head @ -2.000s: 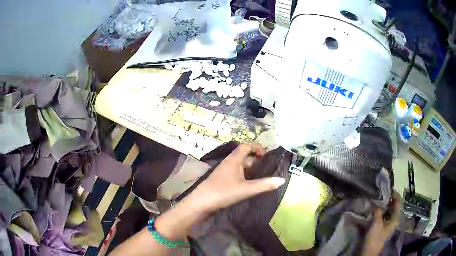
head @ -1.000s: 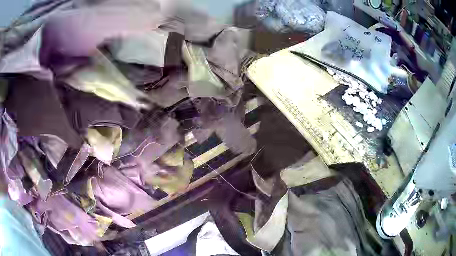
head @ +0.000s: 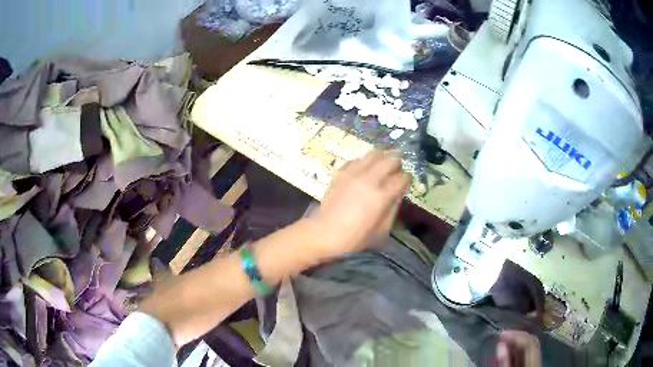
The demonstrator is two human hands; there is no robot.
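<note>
White roundish pieces (head: 379, 106) lie in a loose cluster on a dark patch of the table. My left hand (head: 365, 201), with a green bracelet at the wrist, is over the table's front edge, just below the cluster; its fingers are curled and their tips are hidden or blurred. Dark grey-brown garment cloth (head: 358, 287) lies below the hand and reaches to the bright rounded metal machine end (head: 469, 269). My right hand (head: 519, 349) is small, blurred and partly cut off at the bottom edge, by the cloth; its grip cannot be made out.
The white JUKI machine head (head: 566, 136) stands at right. A large heap of mauve, brown and green garments (head: 107, 150) is at left by wooden slats. A plastic bag with handwriting (head: 344, 32) lies behind the white pieces. A dark rod-like tool (head: 617, 287) is at far right.
The view swung left to the heap and has come back to the machine. The cloth no longer lies bunched under the head, and the rounded metal end shows. My left hand is nearer the white pieces.
</note>
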